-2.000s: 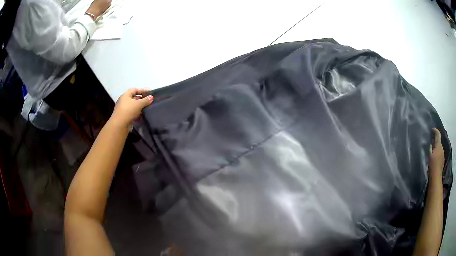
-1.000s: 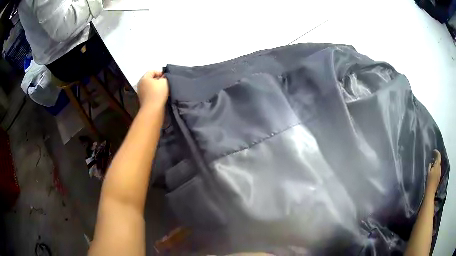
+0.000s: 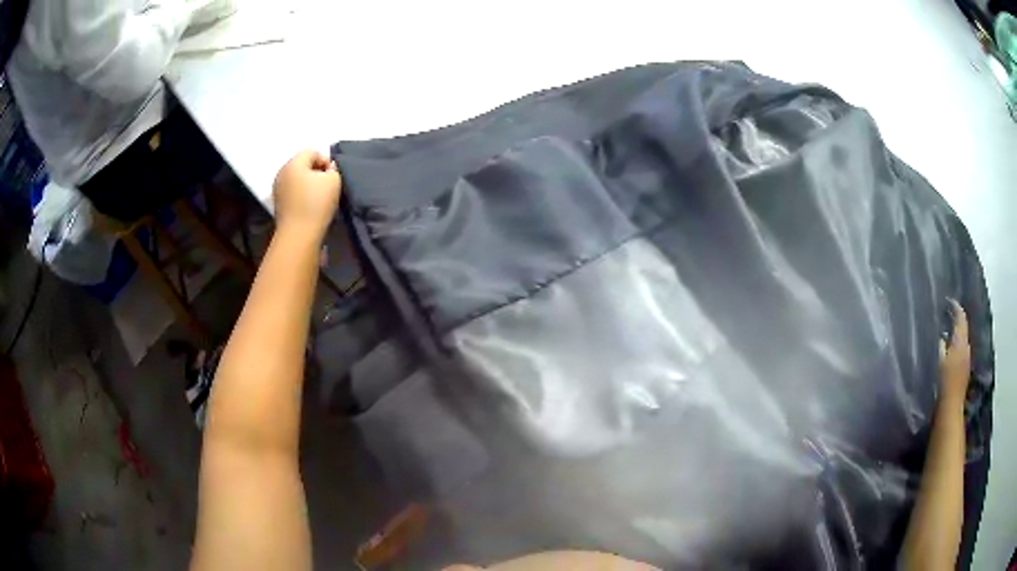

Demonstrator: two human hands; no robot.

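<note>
A dark grey garment [image 3: 502, 167] lies spread over the white table [image 3: 446, 56], its shiny lining [image 3: 558, 368] facing up with bright creases and a diagonal seam. Part of it hangs over the table's left edge. My left hand [image 3: 306, 190] is closed on the garment's far left corner. My right hand [image 3: 956, 348] lies at the garment's right side, with something small and thin at its fingertips; whether it grips the cloth or a tool I cannot tell.
A person in white [image 3: 89, 67] is at the table's far left side. Below are a stool with yellowish legs [image 3: 167, 273], a white bag [image 3: 69, 234] and a grey floor [image 3: 84, 446] with scraps. A red object [image 3: 20, 452] is at the left rim. A green item shows top right.
My left hand has moved up from the first frame and turned into a fist at the corner. The garment's left corner is straighter. The right hand stays at the right side.
</note>
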